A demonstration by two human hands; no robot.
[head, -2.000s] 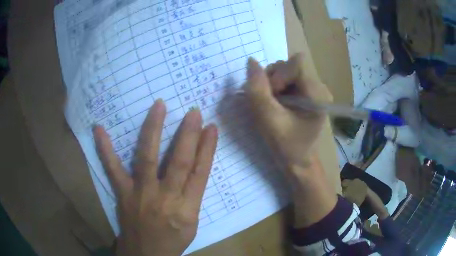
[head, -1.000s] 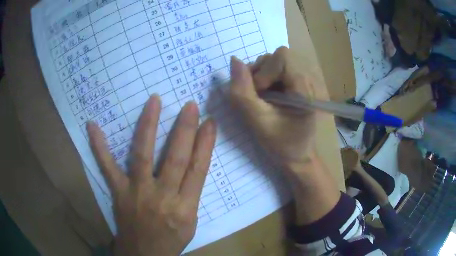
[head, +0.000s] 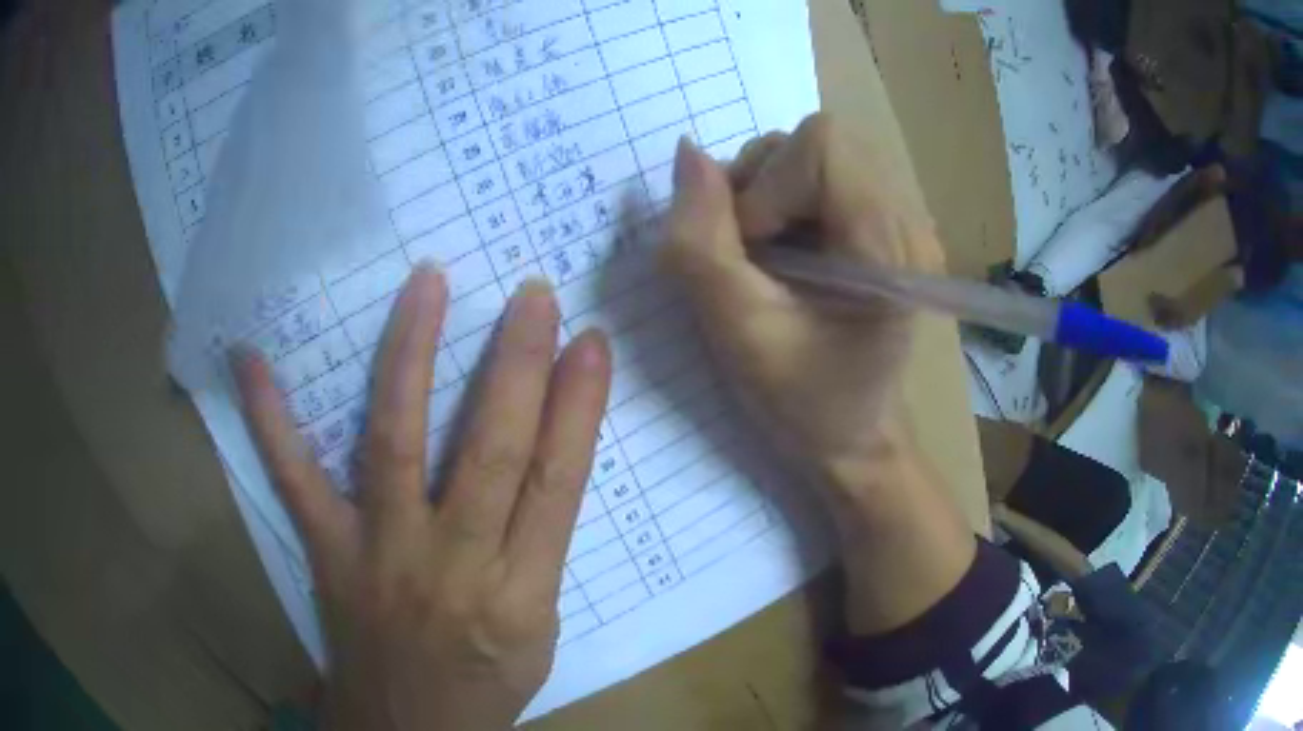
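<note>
A white sign-in sheet (head: 672, 471) with a printed grid, numbered rows and handwritten names lies on a brown carton (head: 115, 471). My left hand (head: 443, 543) lies on it with the fingers spread and holds nothing. My right hand (head: 815, 314) grips a clear ballpoint pen (head: 972, 300) with a blue end, over the right-hand column of names. The pen's tip is blurred near the last written name. The sheet's left edge is lifted and curls over part of the grid.
At the right, beyond the carton's edge, are brown cardboard pieces (head: 1179, 257) on a white sheet (head: 1022, 143) on the floor. Parts of other people (head: 1065, 493) show there, with a dark grid-like thing at the lower right.
The sheet's upper left part, flat one second ago, has lifted and folded over. The pen has moved slightly along the row. My left hand stays on the sheet.
</note>
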